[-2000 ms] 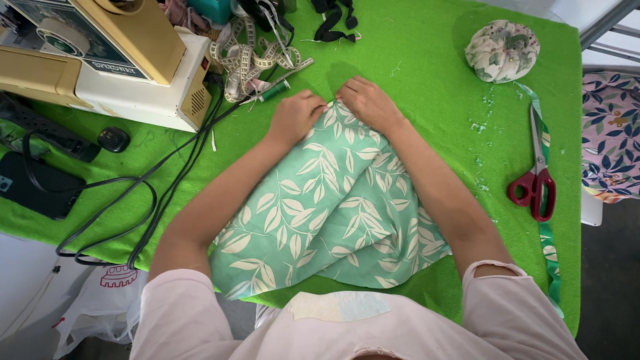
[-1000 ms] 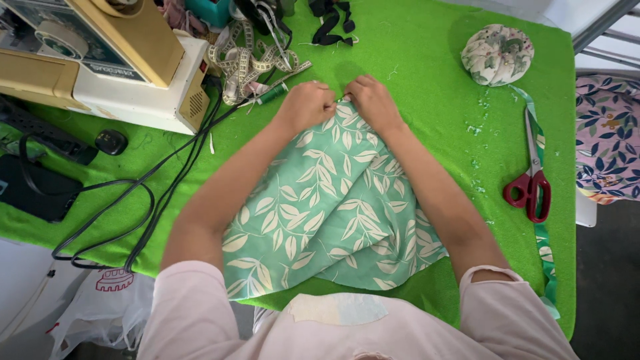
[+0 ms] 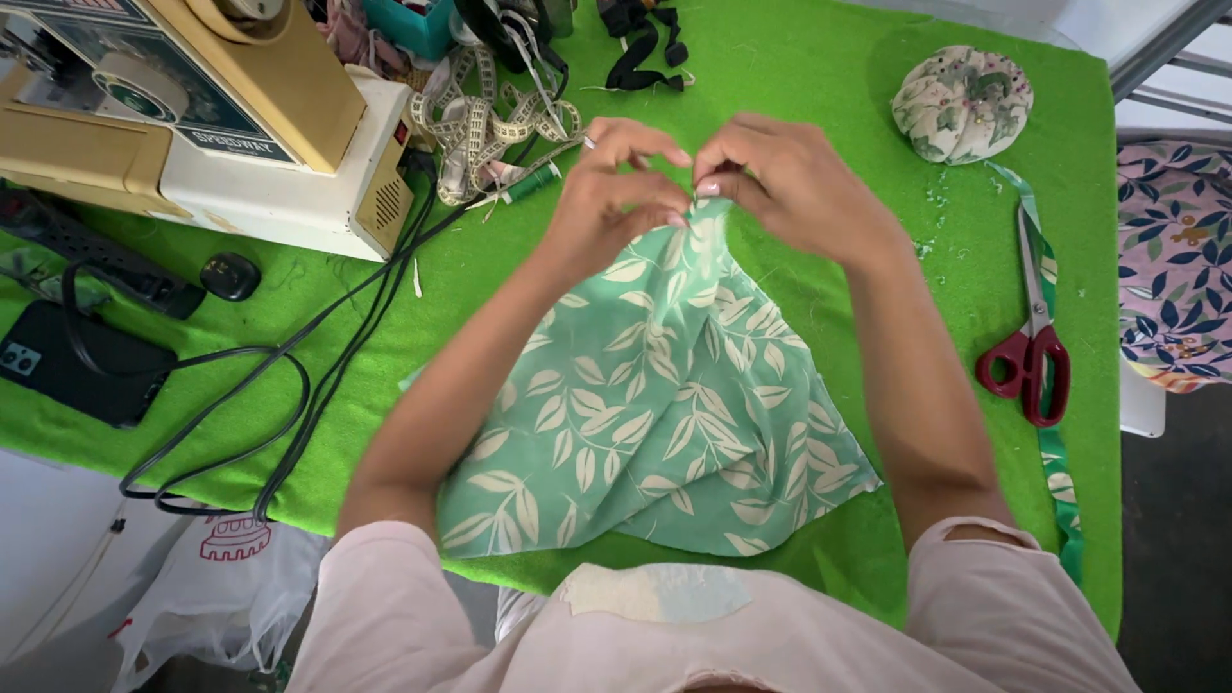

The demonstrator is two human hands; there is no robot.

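A green fabric piece with cream leaf prints [image 3: 645,385] hangs from my fingertips at its gathered top corner and spreads over the green cloth below. My right hand [image 3: 780,183] pinches that corner between thumb and forefinger. Right beside it is my left hand [image 3: 621,188], thumb and forefinger apart at the fabric's edge; whether it grips anything there cannot be made out. Scissors with dark red handles [image 3: 1030,356] lie to the right on a narrow strip of leaf-print fabric [image 3: 1059,481]. A round fabric pincushion with pins [image 3: 962,104] sits at the upper right.
A sewing machine [image 3: 269,183] stands at upper left, near a tangled measuring tape [image 3: 476,130] and a green thread spool [image 3: 531,181]. Black cables [image 3: 318,385] cross the left side, beside a phone [image 3: 82,361] and a power strip [image 3: 96,255]. Black straps [image 3: 640,58] lie beyond my hands.
The fabric's top corner has been lifted and drawn up between my hands, and its folds have changed. My left hand's fingers have spread from their closed pinch.
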